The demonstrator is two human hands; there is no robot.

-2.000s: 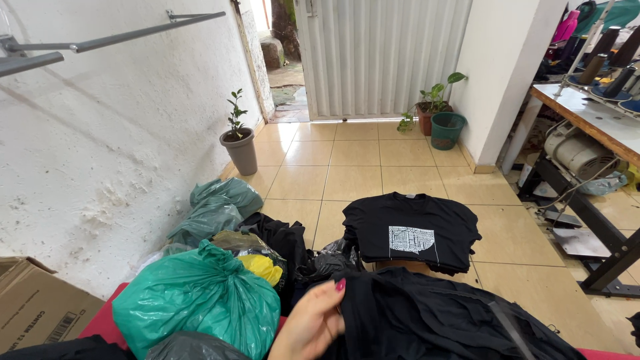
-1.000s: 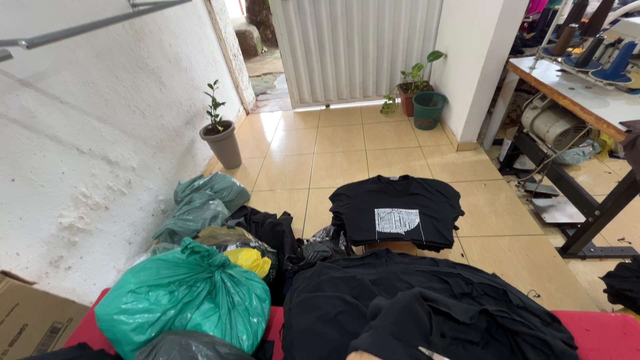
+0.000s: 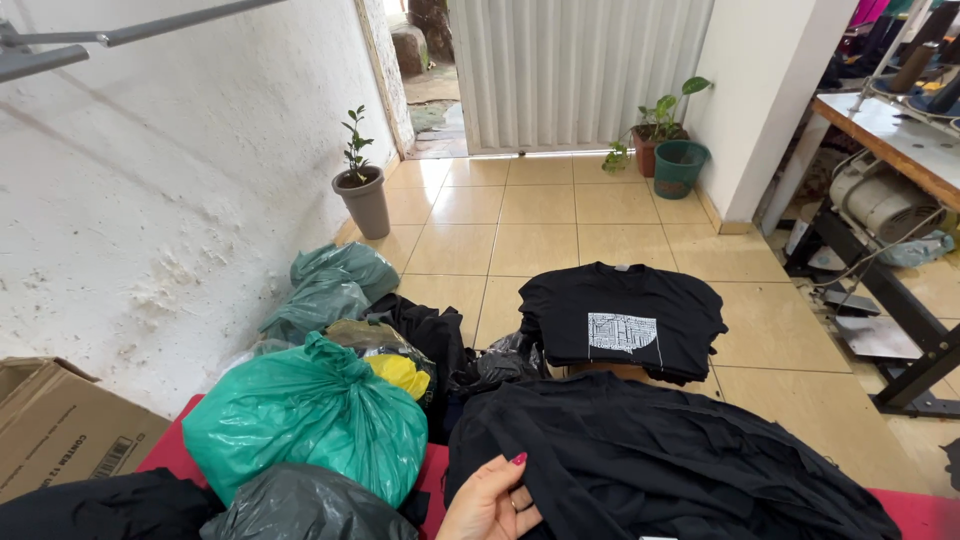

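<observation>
My left hand (image 3: pixel 491 501), with a red thumbnail and a ring, is at the bottom middle, pinching the near left edge of a black cloth garment (image 3: pixel 645 442) between thumb and fingers. The garment lies in a loose heap over a red surface (image 3: pixel 911 510). Beyond it a pile of black T-shirts (image 3: pixel 555 311) is stacked, the top one bearing a white print. My right hand is not in view. A small white piece shows at the bottom edge, too cut off to name.
A knotted green plastic bag (image 3: pixel 307 420), a grey plastic bag (image 3: pixel 307 506) and a cardboard box (image 3: pixel 71 427) stand left. Darker bags (image 3: pixel 330 289) lie by the wall. Potted plants (image 3: pixel 364 199) stand near the metal gate (image 3: pixel 577 75). A sewing-machine table (image 3: pixel 892 135) is at right.
One second ago my left hand was almost wholly out of view at the bottom; now it is back at the black cloth's left part. The cloth's near folds have shifted.
</observation>
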